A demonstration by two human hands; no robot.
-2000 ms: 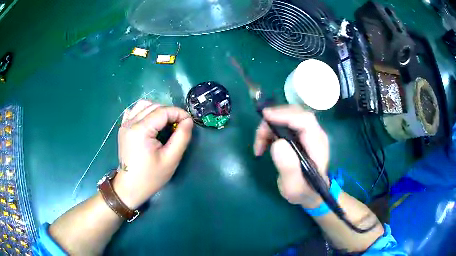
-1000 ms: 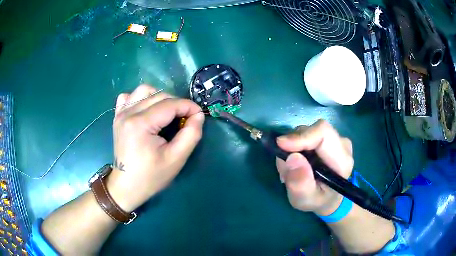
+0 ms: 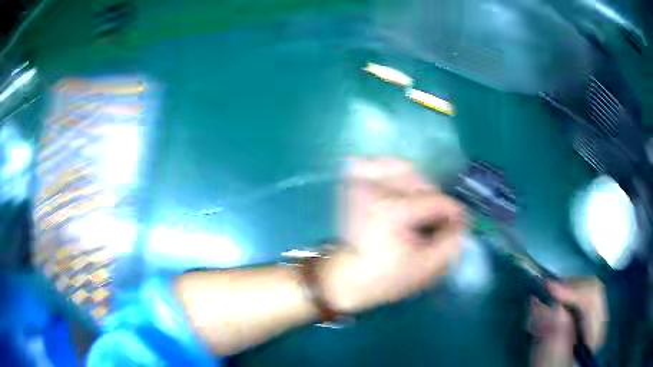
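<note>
The picture is strongly blurred. The round black device housing (image 3: 488, 190) lies right of centre on the green mat, with a bit of green circuit board (image 3: 485, 226) at its lower edge. My left hand (image 3: 401, 233) is at the housing's left side, fingers pinched together; a faint thin strand of solder wire (image 3: 293, 180) trails left from it. What lies between the fingertips is blurred. My right hand (image 3: 569, 319) is at the lower right, closed around the black soldering iron (image 3: 538, 276), whose tip points up-left to the board's edge. Contact cannot be told.
Two batteries (image 3: 431, 101) lie above the housing. A tray with rows of yellow-orange cells (image 3: 89, 193) is at the left. The clear fume hood (image 3: 487, 43) is at the top right, the fan grille (image 3: 605, 104) and white round container (image 3: 606, 221) at the right.
The view has swung left, so the hands, housing and batteries appear farther right and the whole cell tray shows. The hands remain near the housing, with the iron's tip still by the board.
</note>
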